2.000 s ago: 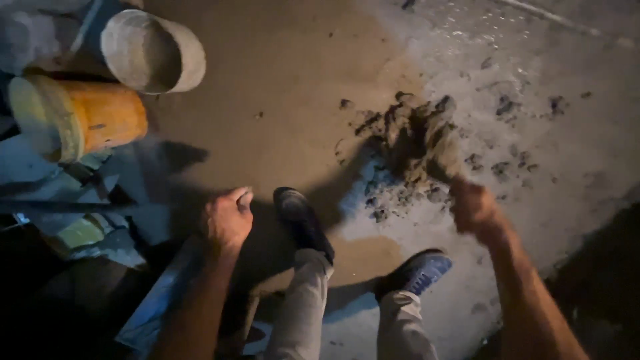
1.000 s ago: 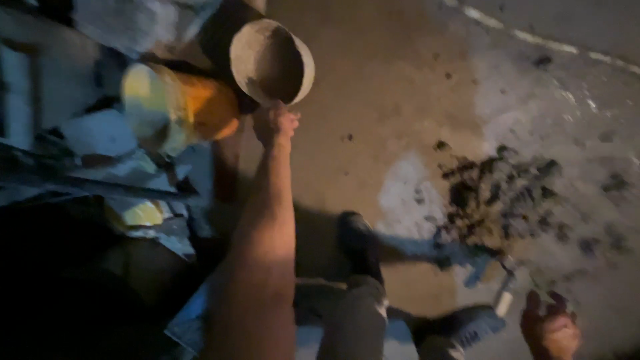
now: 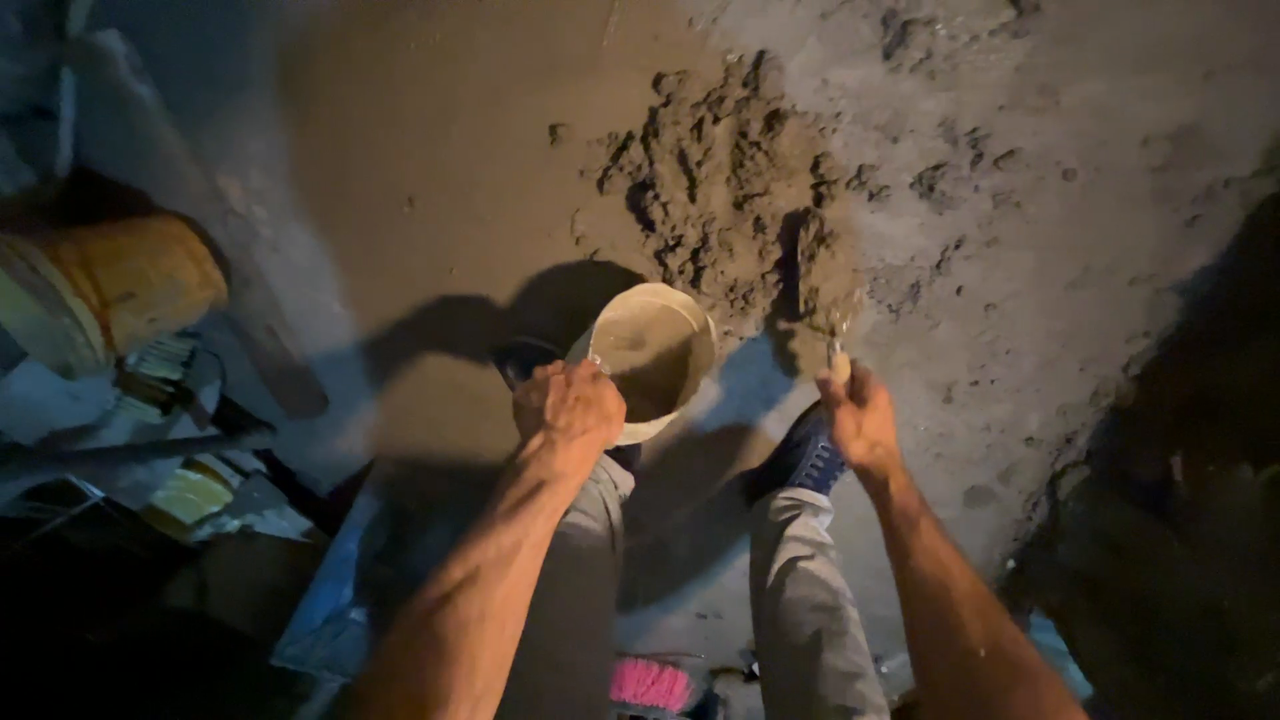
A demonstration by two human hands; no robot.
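Observation:
My left hand grips the near-left rim of a pale round bucket, which is tilted above the floor between my feet. Its inside looks coated with mortar; how much it holds I cannot tell. My right hand is closed around the light handle of a trowel, whose blade is loaded or covered with wet mortar. The blade lies at the lower right edge of a lumpy mortar pile on the floor.
A dirty orange bucket lies on its side at the left, near a long board and rubble. A blue sheet-like object is low left. Something bright pink lies at the bottom, and my blue shoe stands below the trowel.
The pale bucket, earlier standing beside the orange one, is now in my left hand near the mortar pile. My right hand, apart from the trowel a second ago, now holds its handle.

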